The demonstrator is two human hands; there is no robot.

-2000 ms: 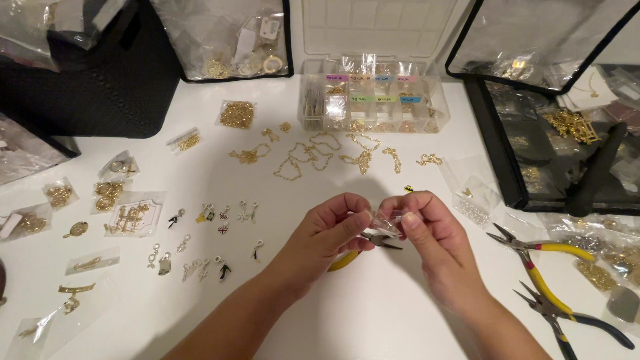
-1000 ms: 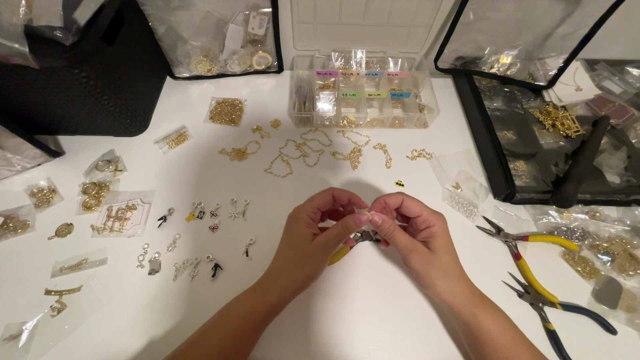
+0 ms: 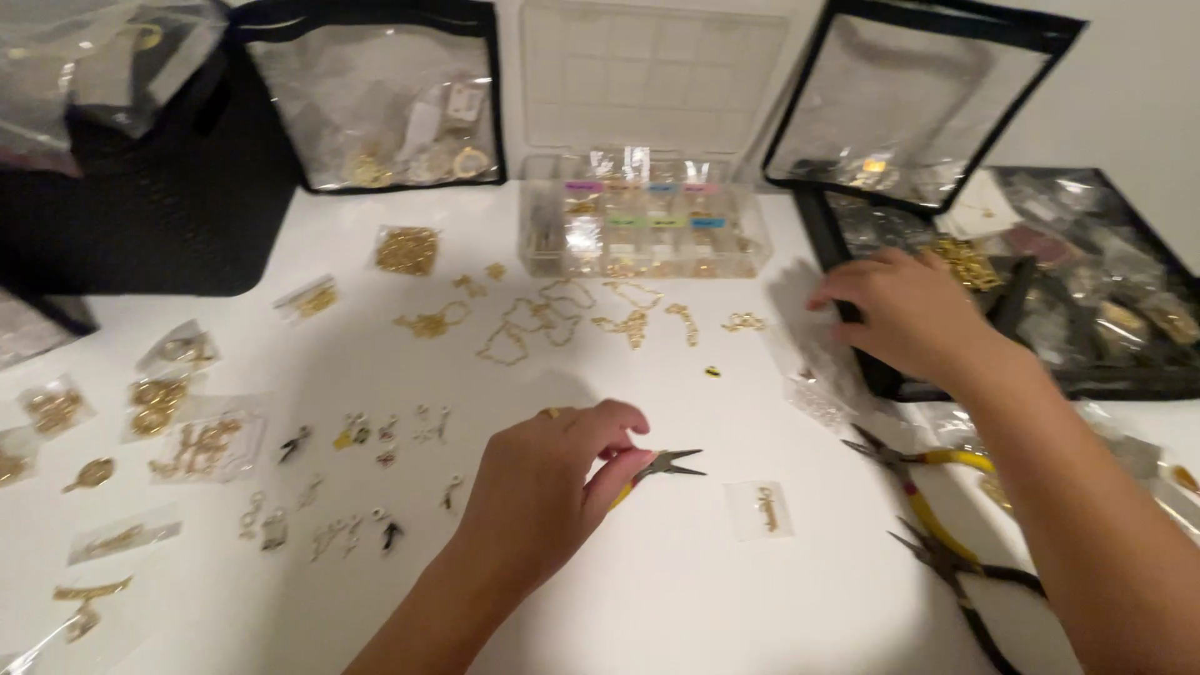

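My left hand [image 3: 562,469] is at the middle of the white table, over the yellow handle of jewelry pliers [image 3: 670,461] whose dark jaws point right. Its thumb and index finger are bent near each other; whether anything small is between them cannot be told. A small clear bag with a gold piece [image 3: 767,509] lies right of these pliers. My right hand [image 3: 895,314] hovers at the left edge of the black case [image 3: 867,361], fingers apart and nothing visible in them. Gold chains [image 3: 544,323] lie beyond my left hand, and a small yellow and black charm [image 3: 712,372] lies between the hands.
A clear compartment box [image 3: 647,230] with its lid up stands at the back. Two more pliers [image 3: 937,553] lie beneath my right forearm's left side. Silver and dark charms [image 3: 352,436] and bagged gold findings [image 3: 211,445] spread across the left. A black basket [image 3: 141,197] stands back left.
My hands were together over the pliers; they are now apart, the right one having moved right and away to the black case. The small bag with the gold piece now lies on the table.
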